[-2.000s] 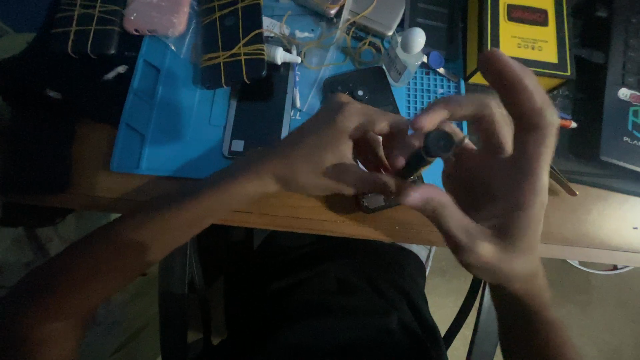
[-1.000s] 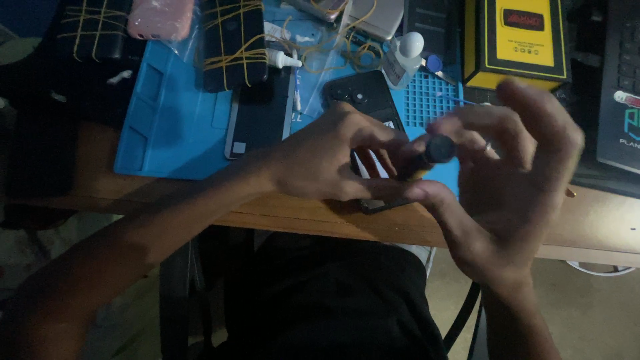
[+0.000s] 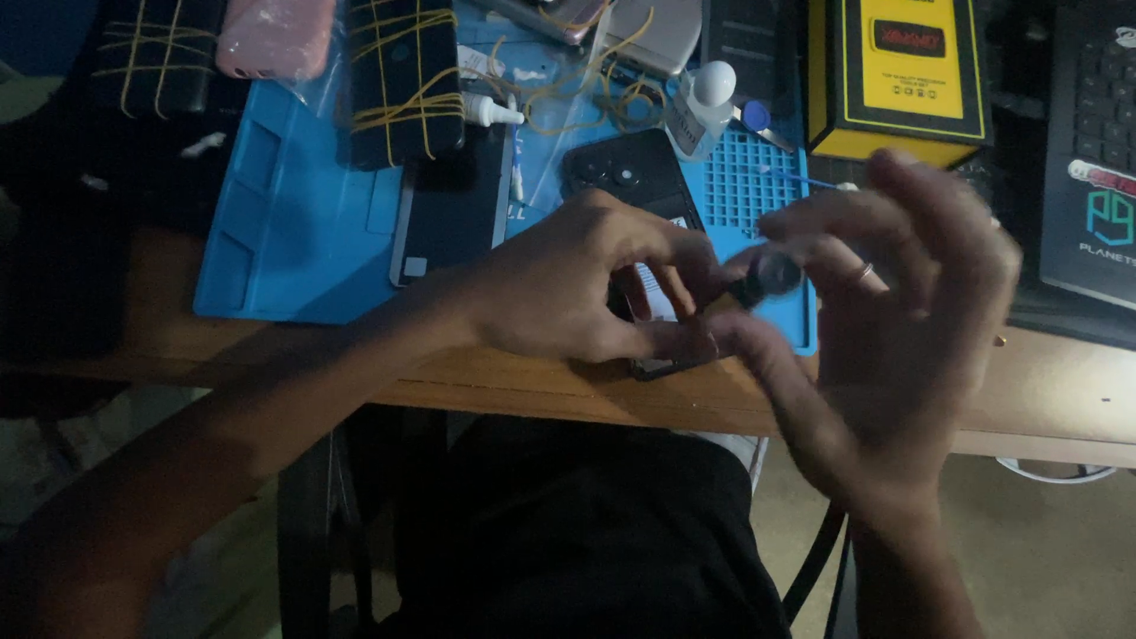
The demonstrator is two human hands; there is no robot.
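Note:
Both hands meet over the mat's front edge at a small dark cylindrical tool handle (image 3: 770,273), which may be a precision screwdriver. My left hand (image 3: 577,288) pinches its lower part between thumb and fingers. My right hand (image 3: 887,311), a ring on one finger, has its thumb and fingertips at the handle; its other fingers are raised and blurred. Under the left hand lies an opened black smartphone (image 3: 635,173) with round camera openings, partly hidden by that hand. The tool's tip is hidden.
The phone lies on a blue silicone repair mat (image 3: 306,213). Behind are a rubber-banded phone (image 3: 404,75), a phone screen (image 3: 453,209), a white-tipped tube (image 3: 493,112), a clear bottle (image 3: 698,115) and a yellow-black toolkit box (image 3: 901,80). A laptop (image 3: 1092,169) stands at right.
The right hand's fingers have shifted about the tool handle, which stays between both hands. My left hand has barely moved.

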